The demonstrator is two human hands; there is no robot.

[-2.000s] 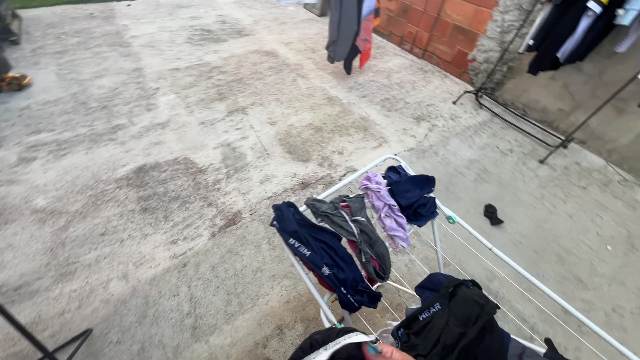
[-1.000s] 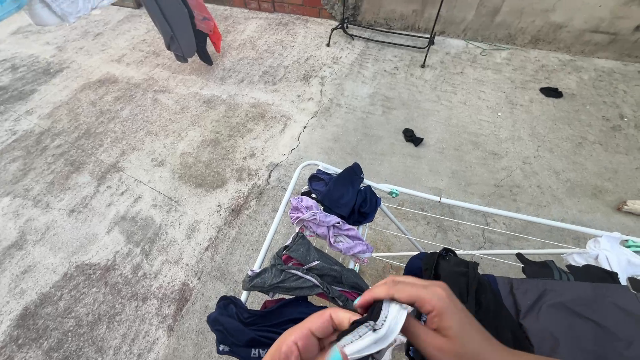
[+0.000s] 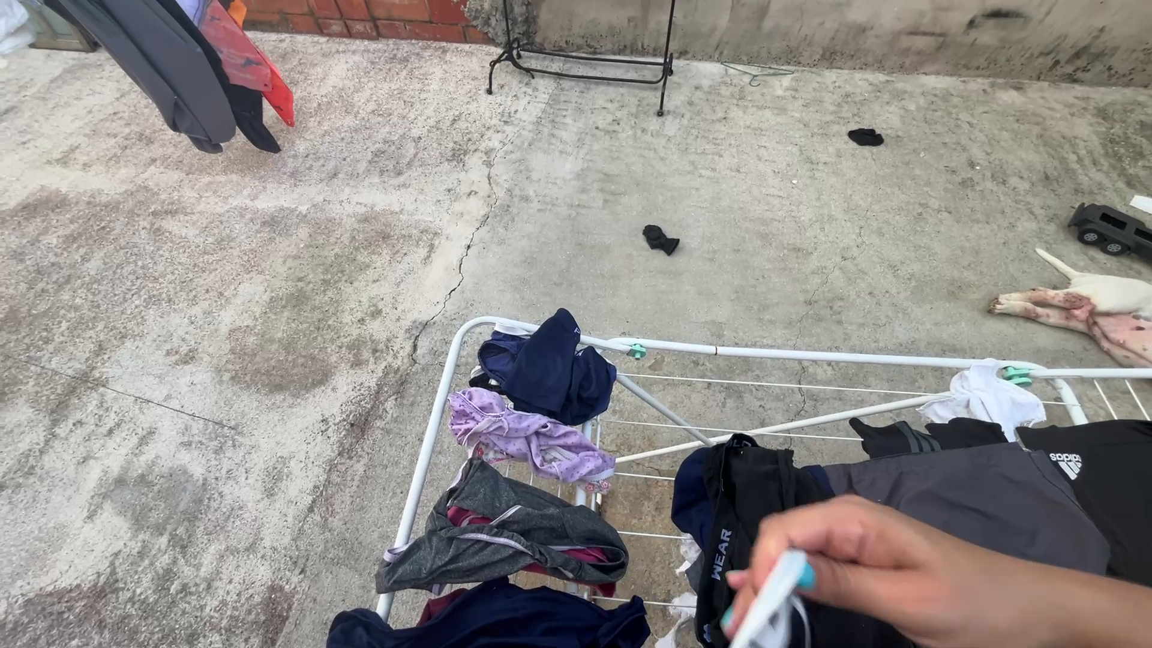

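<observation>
My right hand [image 3: 837, 567] pinches the edge of a white cloth item [image 3: 772, 605] at the lower right, above the drying rack; most of the item is cut off by the frame. My left hand is out of view. On the white metal drying rack [image 3: 432, 450] lie navy garments [image 3: 549, 369], a lilac patterned garment [image 3: 531, 436], a dark grey garment with maroon parts [image 3: 504, 531] and a navy garment [image 3: 504, 619] at the bottom. Black garments [image 3: 733, 531], grey trousers or shorts [image 3: 972, 504] and a white cloth [image 3: 985, 396] hang on its right part.
Two black cloth pieces, perhaps socks [image 3: 660, 239], lie on the concrete floor. A dog [image 3: 1098, 301] lies at the right beside a toy vehicle [image 3: 1111, 229]. A black metal stand [image 3: 585, 74] is by the wall. Clothes [image 3: 180, 72] hang at the upper left.
Both hands were together on a white-edged item one second ago; now only my right hand shows, holding a white item. The view has shifted, bringing the dog into sight.
</observation>
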